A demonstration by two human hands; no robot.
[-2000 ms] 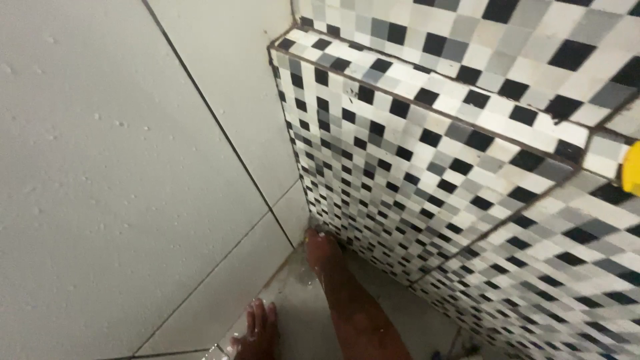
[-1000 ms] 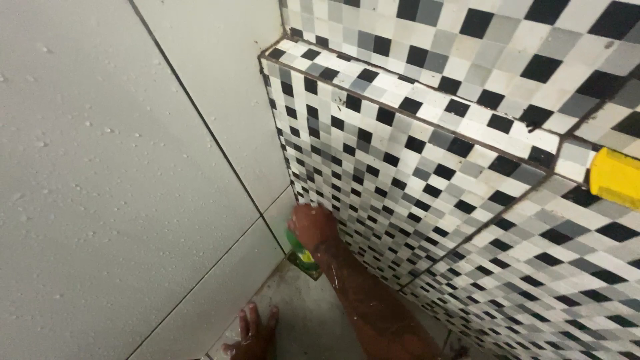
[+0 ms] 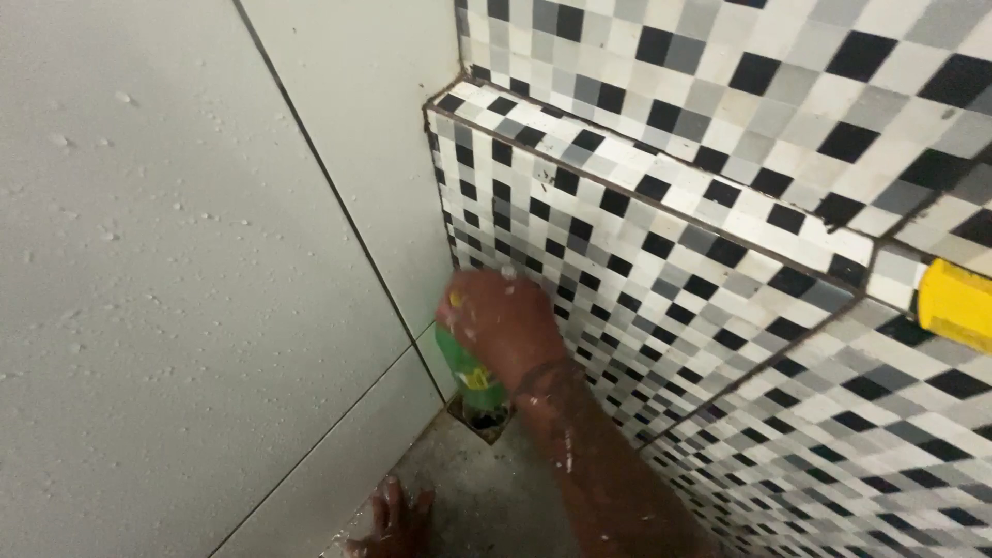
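My right hand, wet and flecked with white drops, is closed round a green plastic bottle with a yellow mark on it. The lower end of the bottle is just over or inside a square floor drain opening in the corner; how deep it reaches I cannot tell. My left hand is near the bottom edge, its fingers apart beside the foot of the plain wall, with nothing seen in it. Part of that hand lies outside the view.
White wall tiles with water drops rise on the left. A ledge of black, grey and white mosaic runs along the right wall. A yellow object lies on its right end. The grey floor is wet.
My right hand has risen from low in the corner, and the green bottle is in plain sight beneath it. The drain opening now shows. My left hand has stayed near the floor.
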